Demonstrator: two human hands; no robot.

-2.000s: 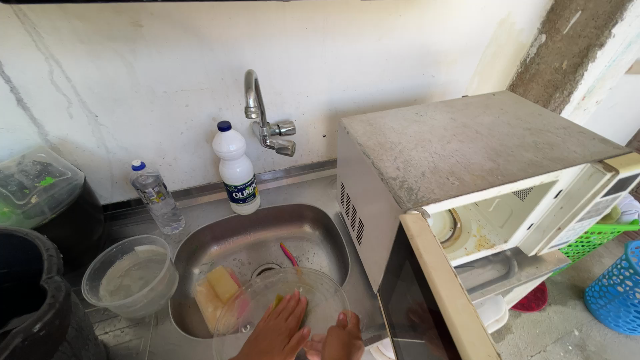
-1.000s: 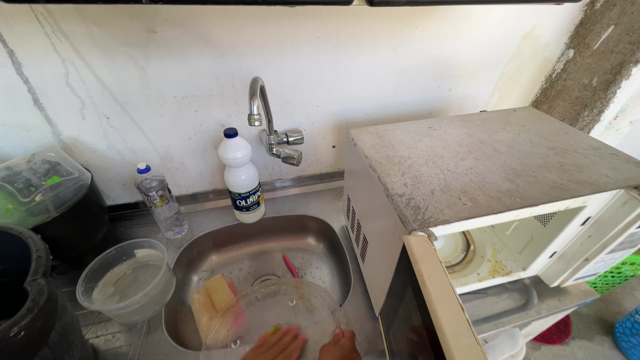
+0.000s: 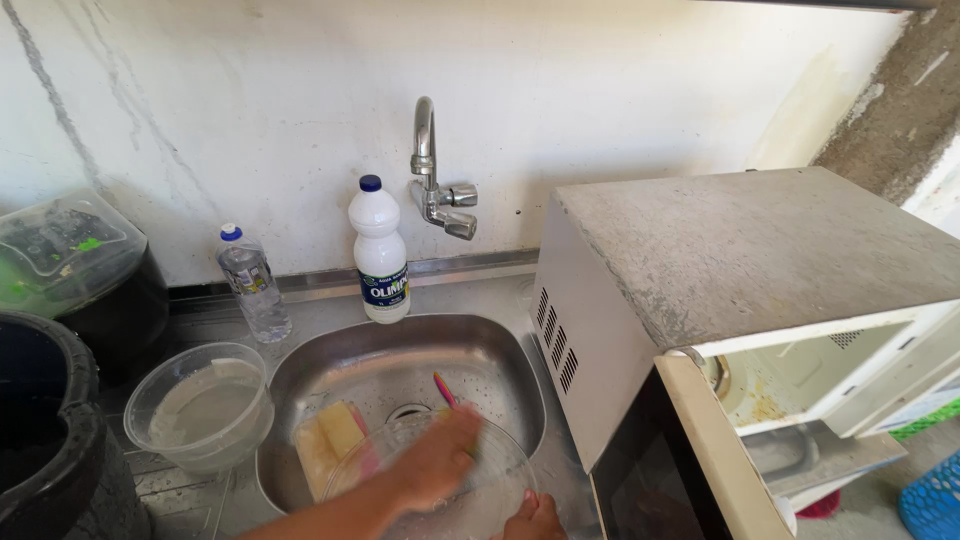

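A round clear glass plate is held over the front of the steel sink. My right hand grips its right edge, at the bottom of the view. My left hand lies over the plate's face, blurred; a bit of green shows at its fingers, probably a sponge, mostly hidden. Left of the plate in the sink is a yellowish block with something pink beside it. A pink-handled utensil rests near the drain. Above is the chrome faucet.
A white bleach bottle and a clear plastic bottle stand behind the sink. Left are a water-filled plastic tub, a dark bucket and a lidded black container. Right, a microwave stands with its door open.
My left hand has moved over the plate, up and to the right since a second ago. My right hand stays at the plate's right edge.
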